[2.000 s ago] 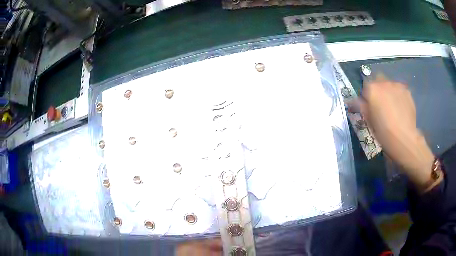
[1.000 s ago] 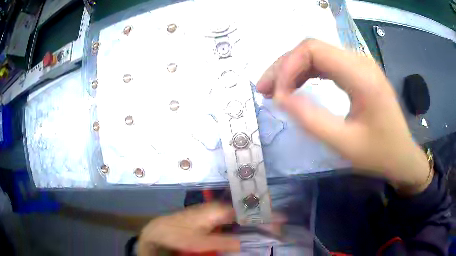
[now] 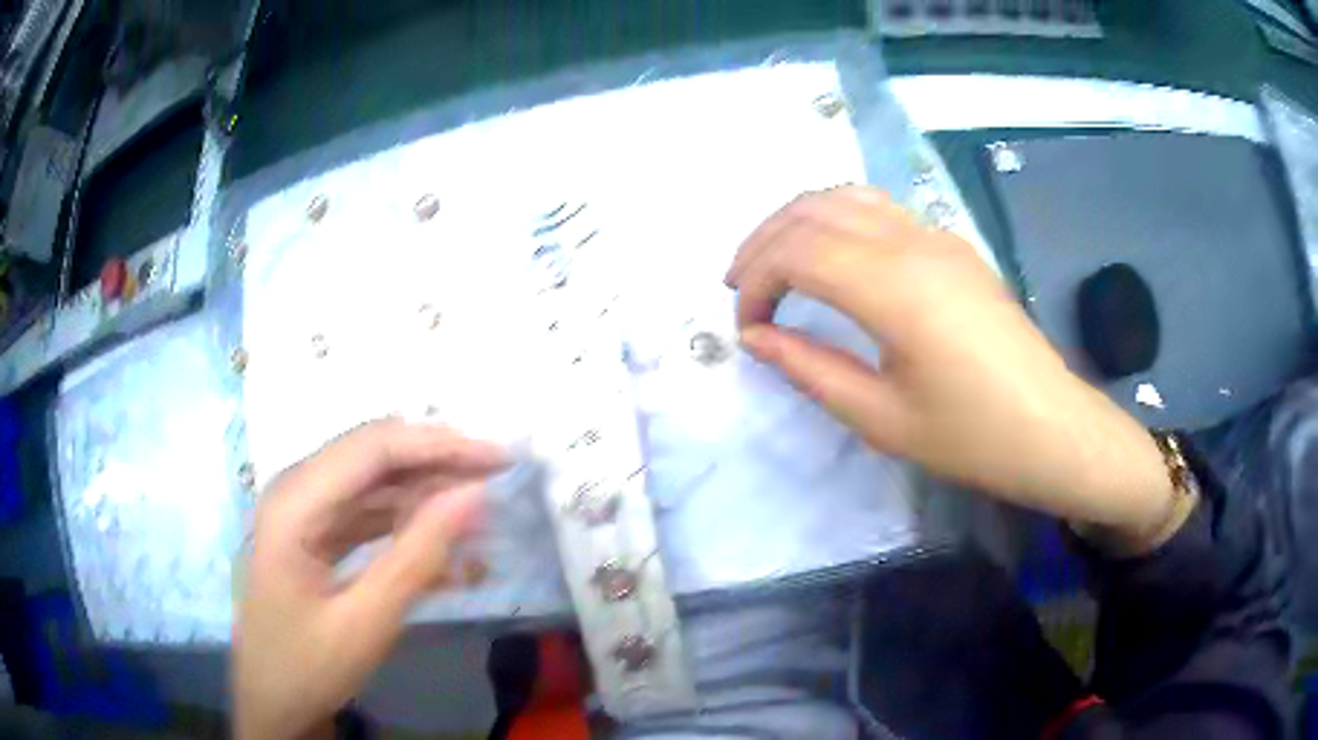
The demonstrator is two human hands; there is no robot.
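A silver-grey fixture bar (image 3: 596, 557) with round parts in its seats lies across the tray's front edge, pointing towards my lap. The large clear tray (image 3: 903, 499) has a white sheet area and small round components (image 3: 427, 207) in spaced pockets. One round component (image 3: 708, 344) sits right of the bar, beside my right fingertips. My right hand (image 3: 925, 347) hovers over the tray, thumb and fingers apart, with nothing visible between them. My left hand (image 3: 354, 564) is blurred over the tray's front left, left of the bar, fingers apart; another component (image 3: 468, 573) shows by its thumb.
A black oval object (image 3: 1117, 321) lies on the grey surface (image 3: 1214, 217) at right. A glossy white sheet (image 3: 145, 492) is at left, below a panel with a red button (image 3: 116, 279). Another strip (image 3: 990, 15) lies on the green belt (image 3: 578, 44) at the top.
My left hand has moved from the bar's near end to its left side, over the tray. My right hand has moved slightly. The round component right of the bar now shows. The view has shifted.
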